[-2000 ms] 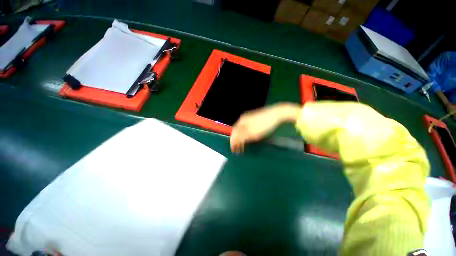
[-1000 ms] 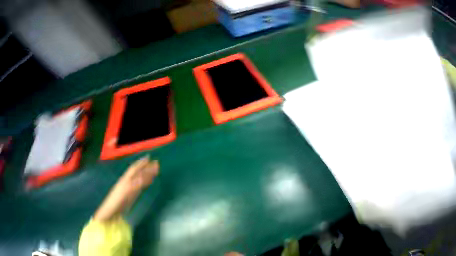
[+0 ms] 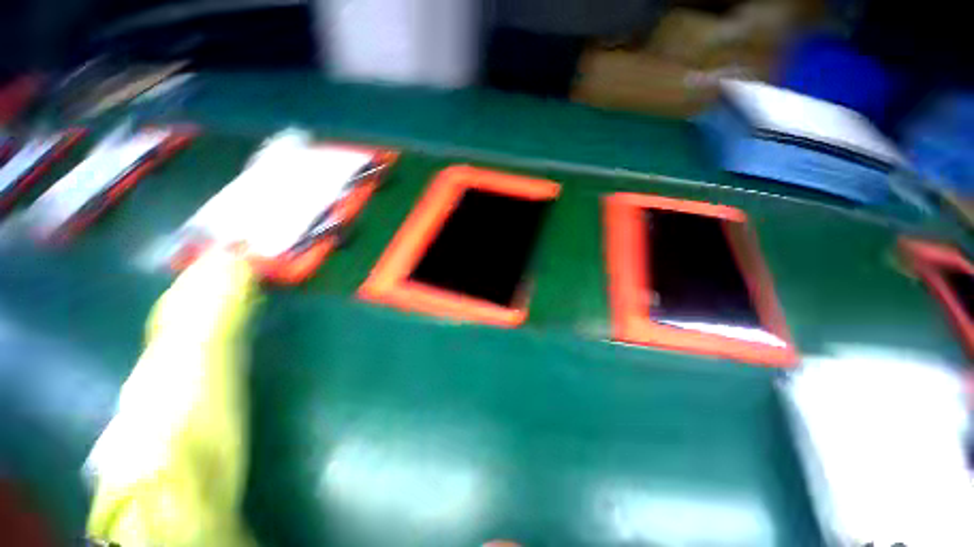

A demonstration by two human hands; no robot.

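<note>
A yellow sleeve (image 3: 182, 395), my left arm, reaches up from the lower left to the near edge of a clamped panel assembly (image 3: 272, 203) on its orange-red tray. My left hand is at that edge, too blurred and overexposed to make out. The assembly has a white top and dark clips along its right side. Beside it, a bare black display panel (image 3: 481, 248) lies on an orange-red tray (image 3: 397, 259). Another black display panel (image 3: 700, 267) lies on a tray further right. My right hand is out of the picture.
More white-topped assemblies (image 3: 101, 182) stand at the far left. A sheet stack (image 3: 886, 449) is at the lower right. A blue benchtop unit (image 3: 801, 160) stands across the line. Another tray (image 3: 940, 267) is cut off at the right edge.
The view has swung back left since one second ago. My left arm now reaches the clamped assembly. The large white sheet seen at the lower left two seconds ago is gone from there.
</note>
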